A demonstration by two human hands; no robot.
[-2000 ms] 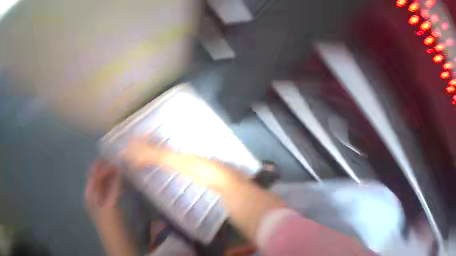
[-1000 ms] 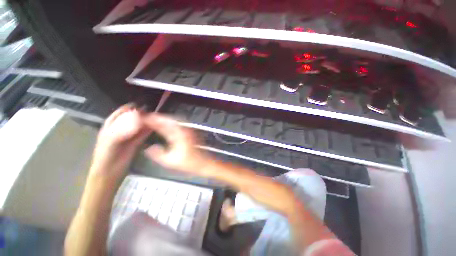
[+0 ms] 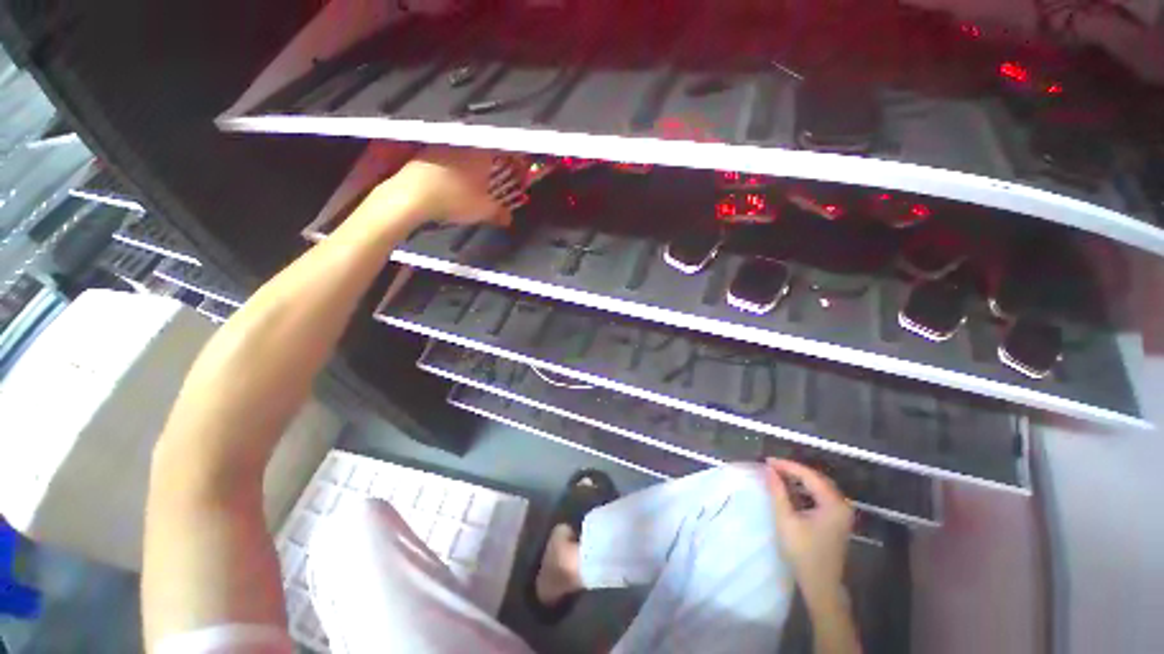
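Note:
Several dark rounded smartwatch bodies (image 3: 757,284) with bright rims lie on the ribbed second shelf (image 3: 613,271), right of its middle. My left hand (image 3: 470,189) reaches into that shelf near its left end, under the top shelf. Small dark shapes show at its fingertips, but I cannot tell whether it holds them. My right hand (image 3: 812,509) is low, beside my knee and in front of the lower shelves. Its fingers are curled, with a small dark patch between them that I cannot identify. A white compartment tray (image 3: 434,505) lies low between the carton and my foot, partly hidden by my leg.
The top shelf (image 3: 574,138) has a white front edge above my left hand. Lower ribbed shelves (image 3: 715,371) carry thin wires. Red digits (image 3: 744,205) glow at the back. A pale carton (image 3: 96,409) stands at left, a blue object (image 3: 15,575) below it. A wall (image 3: 1108,511) is at right.
My hands were close together before the rack. My left hand has moved up and right into the second shelf; my right hand has moved down and right to my knee.

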